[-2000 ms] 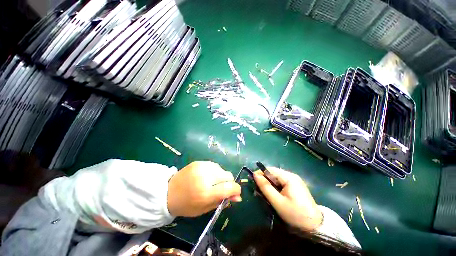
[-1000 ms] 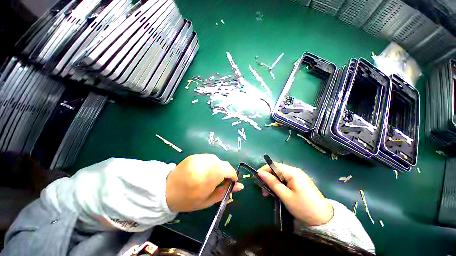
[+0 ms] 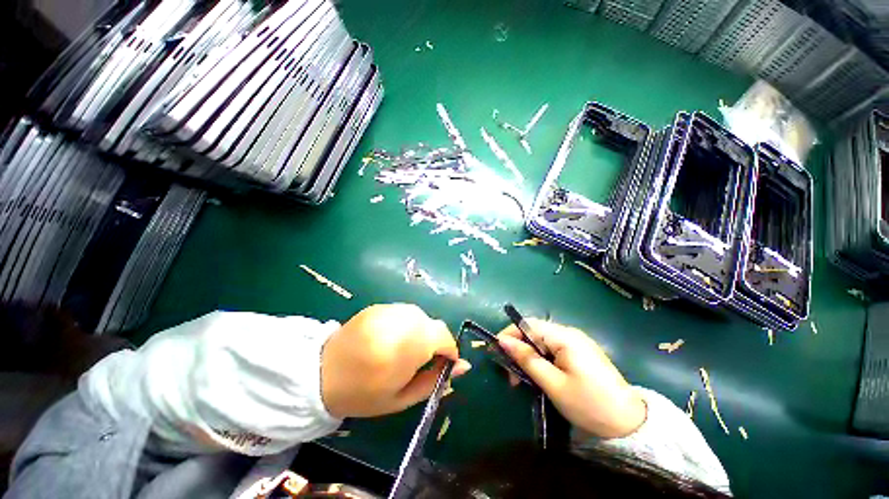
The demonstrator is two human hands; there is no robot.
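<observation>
A phone middle frame [image 3: 422, 436] is held tilted at the near edge, its top end between my hands and its lower part cut off and hidden by a dark shape at the bottom. My left hand [image 3: 392, 359] is closed on the frame's left side near the top corner. My right hand [image 3: 575, 375] holds the frame's right side at the upper corner. It also holds dark tweezers [image 3: 527, 329] between thumb and fingers, with one end sticking up past them. The tweezer tips cannot be made out. Thin yellow strips [image 3: 326, 282] lie on the green mat around my hands.
A heap of white and silver strips [image 3: 453, 195] lies mid-mat. Short stacks of frames [image 3: 647, 255] stand right of centre, with a crumpled clear bag [image 3: 770, 119] behind. Large leaning stacks [image 3: 283, 107] fill the left. Rows of stacked frames [image 3: 721, 44] line the back right.
Since two seconds ago my right hand and the tweezers have shifted slightly right, and the frame's right side shows more. In the last second there is only slight movement; both hands keep their hold.
</observation>
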